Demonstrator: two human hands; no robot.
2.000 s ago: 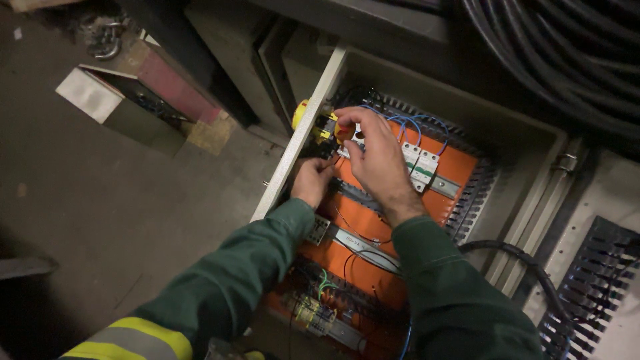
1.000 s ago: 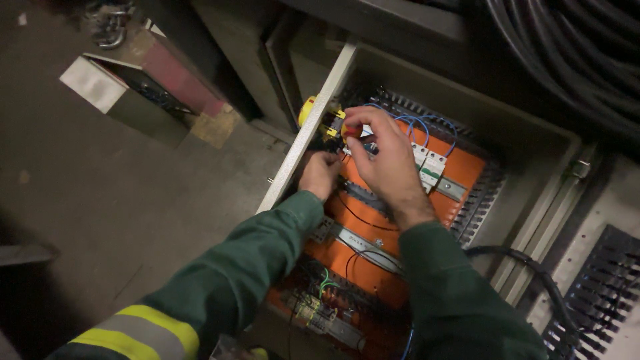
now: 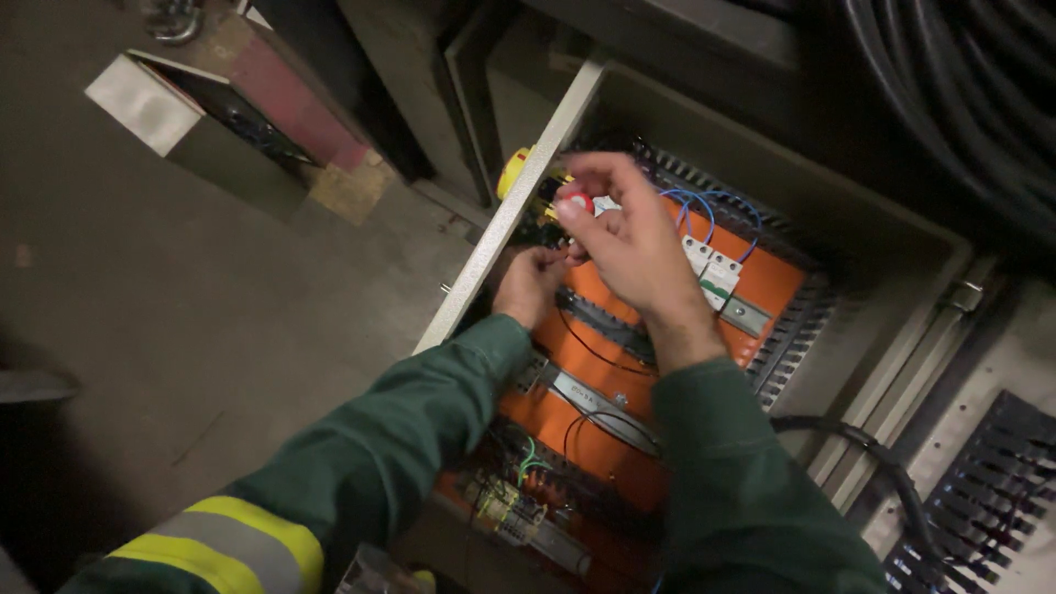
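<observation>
Inside an open electrical enclosure, my right hand (image 3: 631, 231) is curled around a small tool with a round red end (image 3: 580, 202), perhaps a screwdriver handle. My left hand (image 3: 532, 280) is just below it, its fingertips pinched together by the side wall; what lies between them is too small to tell. Both hands are beside a yellow and black switch part (image 3: 548, 198) mounted through the wall, its yellow outer part (image 3: 513, 173) outside. White circuit breakers (image 3: 716, 276) with blue wires (image 3: 701, 204) sit on a DIN rail (image 3: 745, 316) over the orange mounting plate (image 3: 631, 450).
Slotted wire ducts (image 3: 792, 338) edge the plate. Terminal blocks (image 3: 507, 511) with green wires sit lower down. A coil of black cable (image 3: 957, 107) is at upper right, and a thick black cable (image 3: 891, 470) crosses the enclosure's right edge. An open box (image 3: 239, 157) stands on the floor.
Both hands stay by the switch part. The fingers of my right hand have shifted around the red-ended tool.
</observation>
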